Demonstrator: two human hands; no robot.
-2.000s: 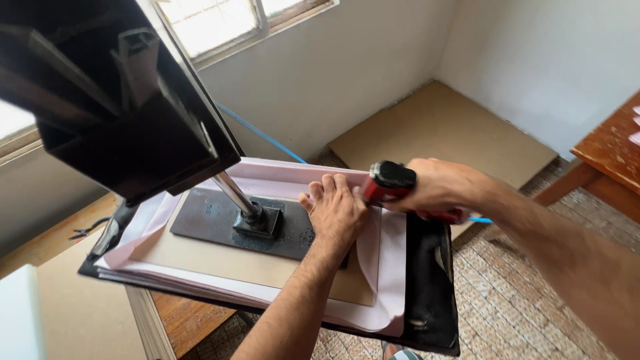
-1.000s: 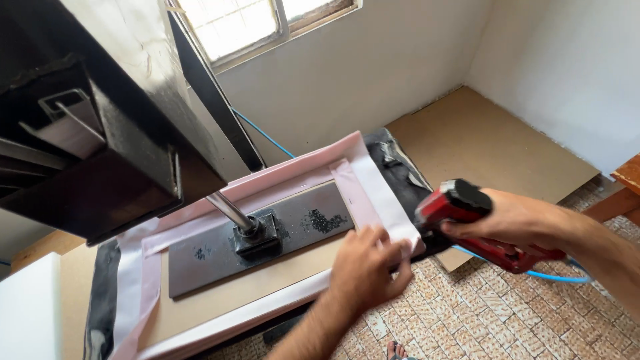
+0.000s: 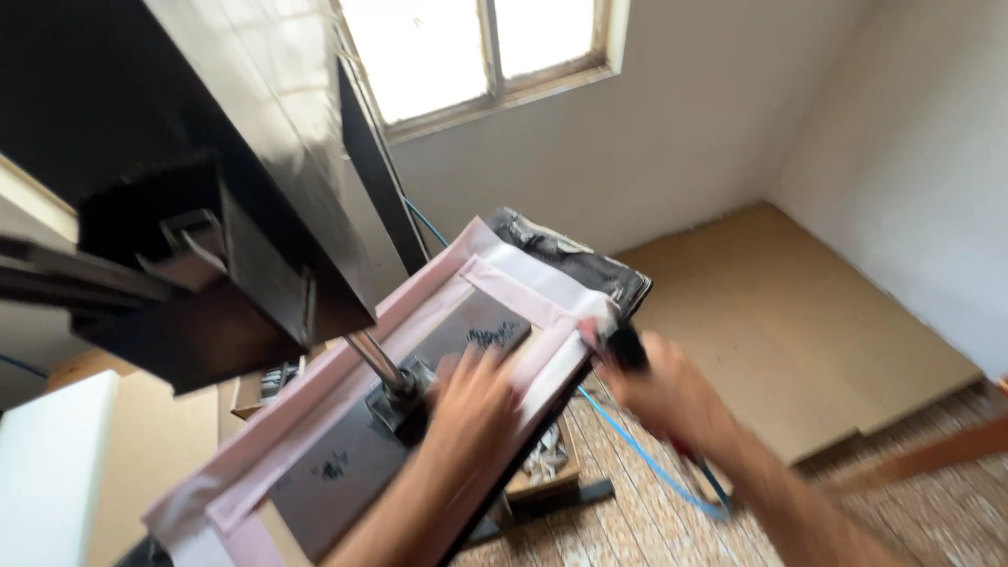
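My right hand (image 3: 661,386) grips a red and black pneumatic stapler (image 3: 618,339), blurred, at the right corner of a panel wrapped in pale pink fabric (image 3: 543,276). My left hand (image 3: 476,394) is over the dark press plate (image 3: 331,472), beside its metal bracket (image 3: 402,394); its fingers look spread, and no object shows in it. Small black pieces (image 3: 492,335) lie on the plate near my fingertips. A steel rod (image 3: 374,358) runs from the black machine housing (image 3: 228,299) down to the bracket. Folded fabric strips border the plate.
A blue air hose (image 3: 646,457) curves beside the stapler. A box of grey pieces (image 3: 547,457) stands below the panel. Brown boards (image 3: 756,339) lie in the room corner, and a white block (image 3: 55,472) is at left. The black machine overhangs the upper left.
The panel has turned, its right end now pointing up and away. My left hand has moved from the fabric edge to over the plate. The stapler stays in my right hand.
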